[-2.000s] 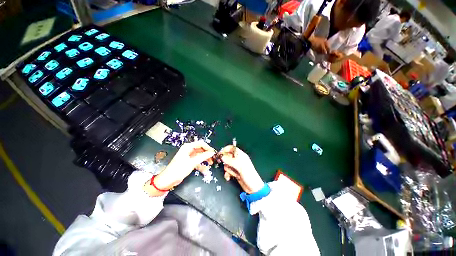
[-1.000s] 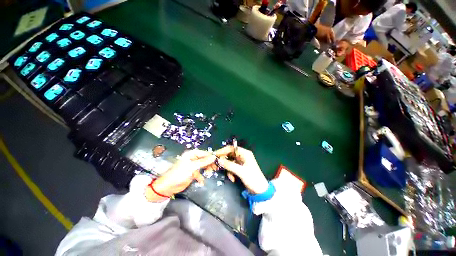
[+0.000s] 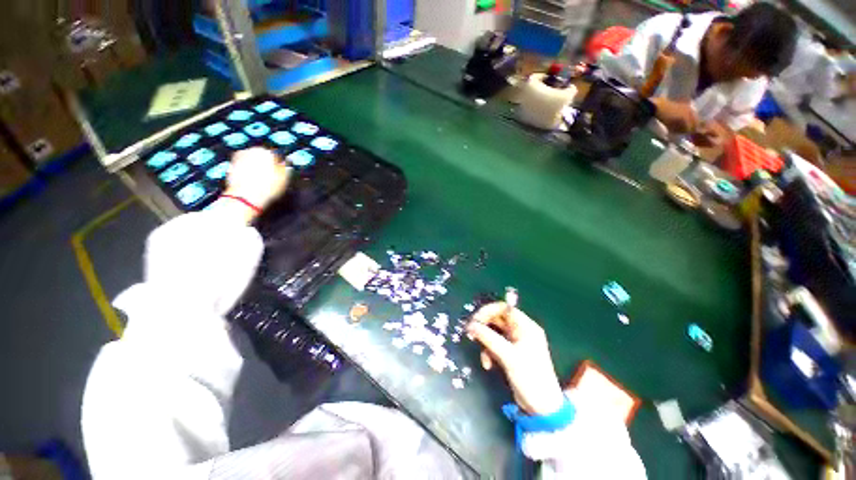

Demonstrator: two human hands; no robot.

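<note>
The black blister tray (image 3: 343,202) lies at the left with rows of teal units (image 3: 191,194) in its far part. My left hand (image 3: 258,176) is over the tray among the units; its fingertips are hidden, so what it holds cannot be told. My right hand (image 3: 514,352) is above the mat, fingers bent, with a small pale-tipped thing (image 3: 512,296) showing at the fingers. Dark small parts (image 3: 483,302) lie just behind it. A loose pile of small white-silver pieces (image 3: 435,339) lies left of my right hand, with more purplish-white pieces (image 3: 404,283) behind.
A beige card (image 3: 359,271) and a brown disc (image 3: 359,311) lie beside the tray. Two teal units (image 3: 615,292) lie on the green mat (image 3: 526,216) at right. An orange-red edged square (image 3: 605,394) is near my right wrist. A person in white works across the bench.
My left hand has left my right hand and moved up and left to the tray. My right hand stays near the pile. The view has shifted, and the white pieces now show uncovered.
</note>
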